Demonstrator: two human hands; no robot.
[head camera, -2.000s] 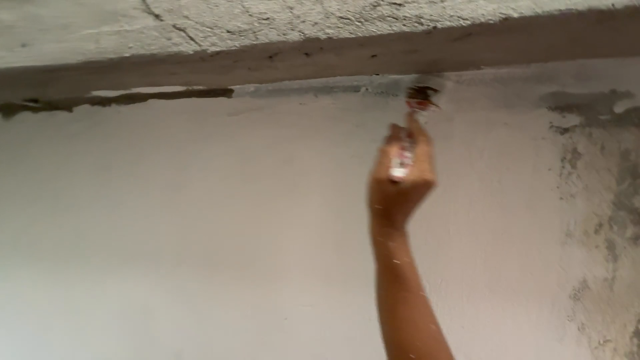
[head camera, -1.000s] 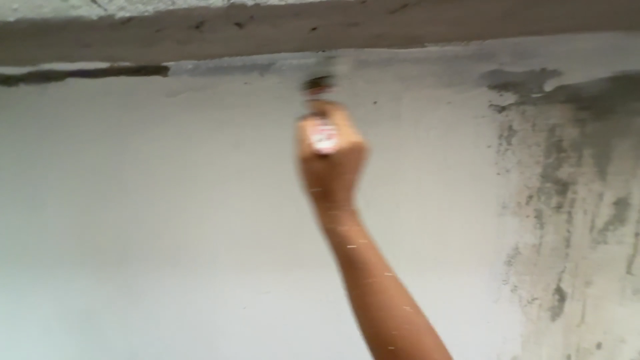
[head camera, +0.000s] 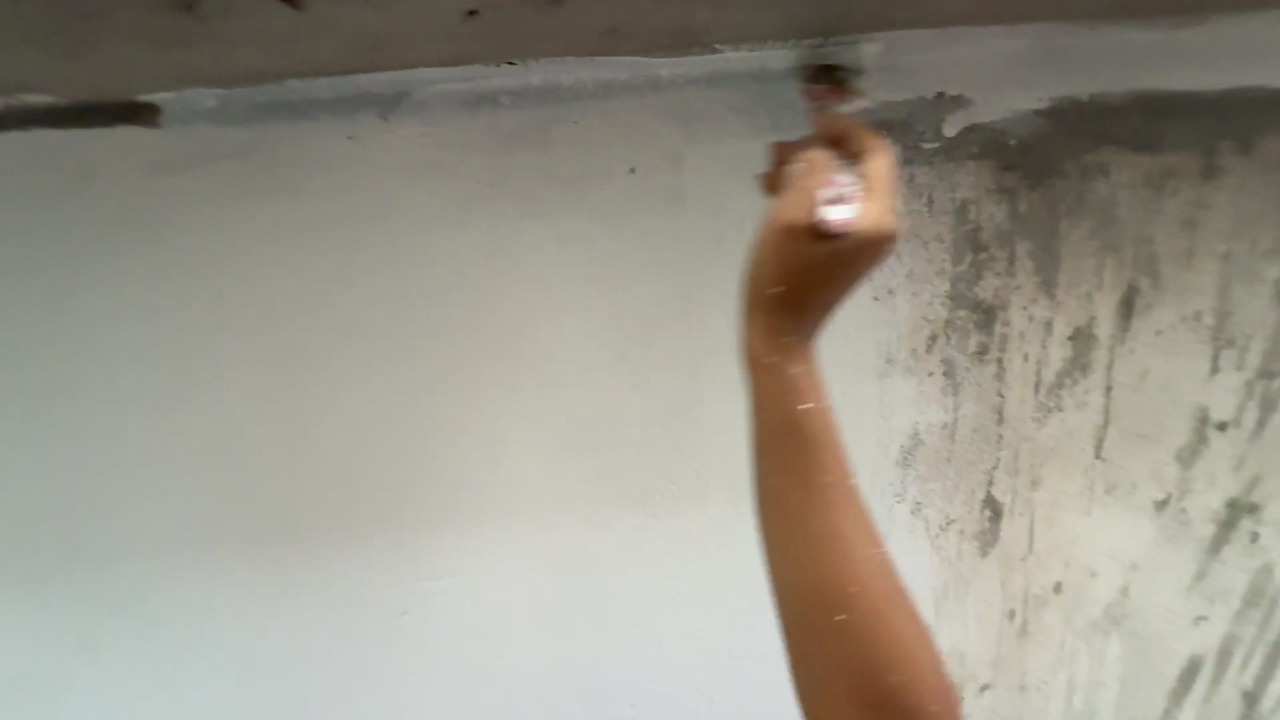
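Note:
My right hand (head camera: 830, 220) is raised, its fingers closed around the handle of a paintbrush (head camera: 830, 80). The white handle end shows at the palm, and the dark bristles, blurred by motion, are at the top of the wall (head camera: 450, 350), just under the ledge. Small white specks dot the forearm. A wet-looking grey-white band of paint (head camera: 500, 92) runs along the wall's upper edge to the left of the brush. My left hand is out of view.
A brownish concrete beam or ledge (head camera: 400, 35) crosses above the wall. At the far left lies a dark unpainted strip (head camera: 80, 115). On the right, the wall is stained and patchy (head camera: 1100, 350), with dark streaks running down.
My right hand, with the brush still in it, moved left along the wall's top edge, then right to beside the stained patch. The view has shifted somewhat.

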